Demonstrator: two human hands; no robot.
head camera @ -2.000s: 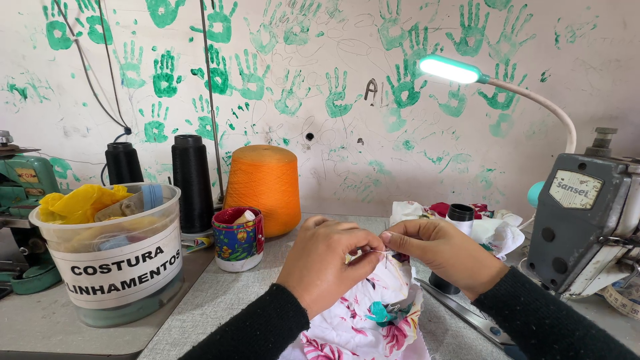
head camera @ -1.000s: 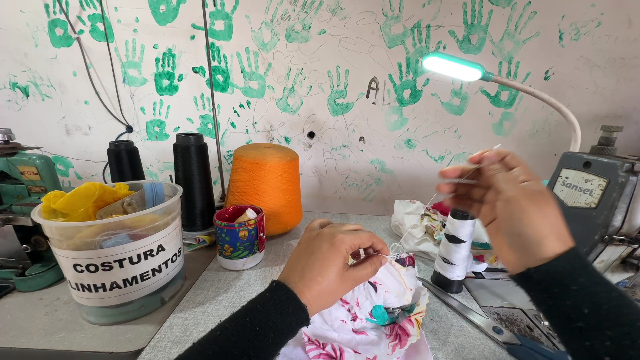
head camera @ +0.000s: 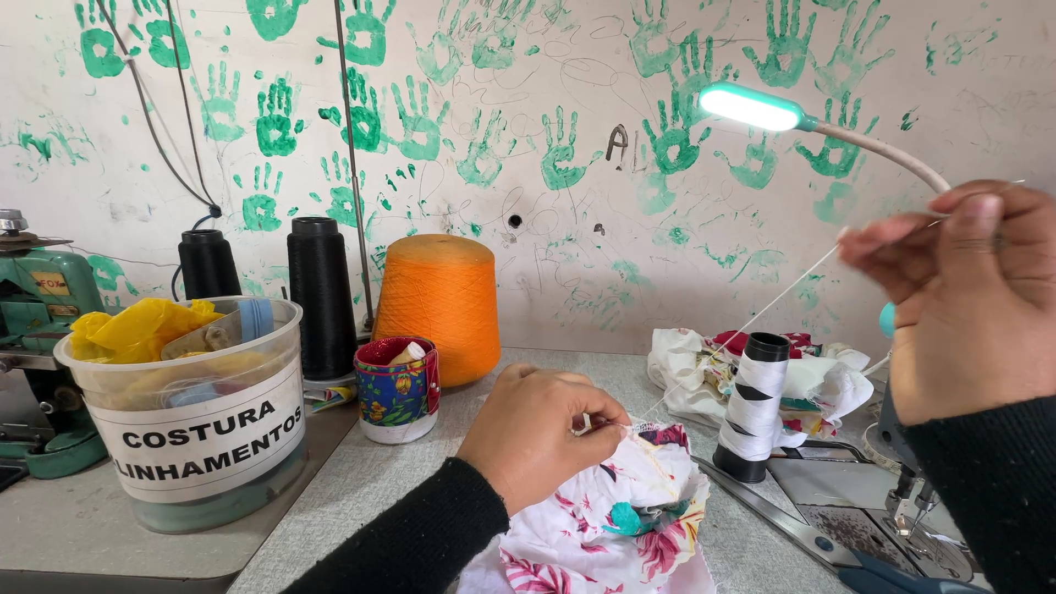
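My left hand (head camera: 549, 433) pinches the upper edge of a white floral fabric (head camera: 594, 520) lying on the grey table. Raised at the right, my right hand (head camera: 965, 289) holds a white thread (head camera: 792, 285) between its fingers; a needle seems to show at the fingertips. The thread runs taut and slanting from the fabric edge near my left fingertips up to the right hand. A spool of white thread (head camera: 752, 404) stands upright to the right of the fabric. Scissors (head camera: 775, 511) with dark handles lie beside it, blades toward the fabric.
A sewing machine's presser foot (head camera: 912, 503) is at lower right, bundled floral cloth (head camera: 685, 367) behind the spool. A lit lamp (head camera: 755, 107) hangs above. Leftward stand a fabric-covered cup (head camera: 398, 392), an orange thread cone (head camera: 441, 305), black thread cones (head camera: 318, 297) and a labelled plastic tub (head camera: 186, 412).
My right hand has moved from beside the left hand at the fabric up and out to the right, drawing the thread out. My left hand has stayed at the fabric edge.
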